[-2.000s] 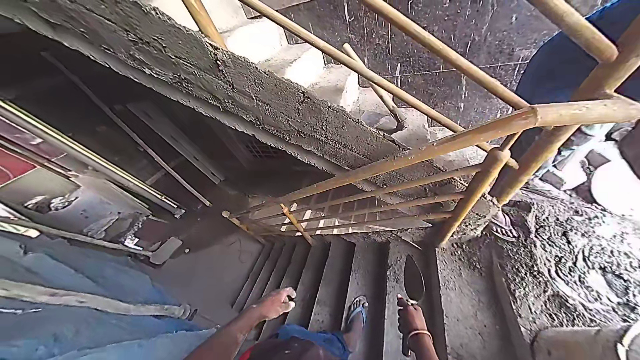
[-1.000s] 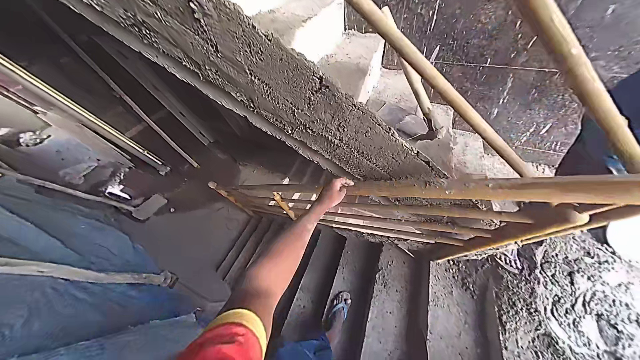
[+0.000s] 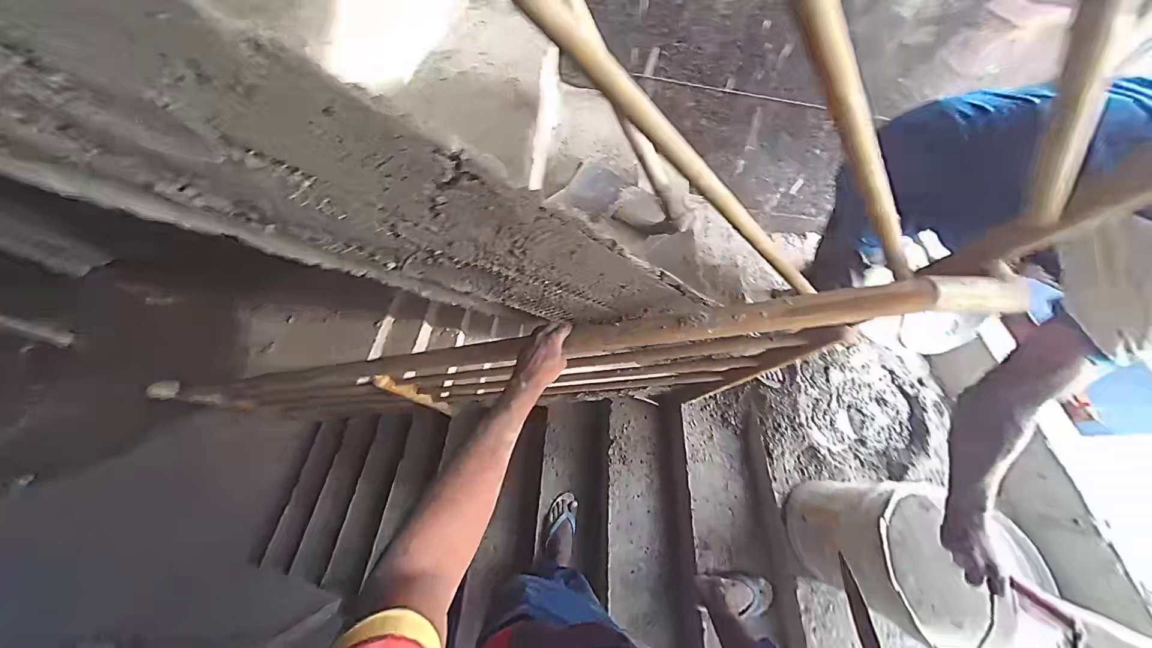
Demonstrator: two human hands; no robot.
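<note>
My left hand (image 3: pixel 543 354) is closed around the top wooden pole of a railing (image 3: pixel 657 333) that runs beside the concrete steps (image 3: pixel 634 504). Below the hand, my bare forearm leads to a red sleeve with a yellow cuff. At the bottom edge, right of my feet, a dark pointed blade (image 3: pixel 857 598) shows, which looks like the trowel seen earlier; its handle is out of frame. My right hand is not in view. My feet, in flip-flops (image 3: pixel 562 516), are on different steps.
A co-worker in blue leans in at the right, one hand (image 3: pixel 972 547) at a mortar-stained bucket (image 3: pixel 837 522). Wet mortar (image 3: pixel 855 414) lies heaped behind the bucket. Slanting poles (image 3: pixel 666 135) rise above the railing, and a rough plastered stair side (image 3: pixel 360 171) runs along the upper left.
My left hand was off the railing two seconds ago and took hold of it by one second ago. My right hand, earlier visible with a trowel, has left the view. The co-worker's arm has come into view.
</note>
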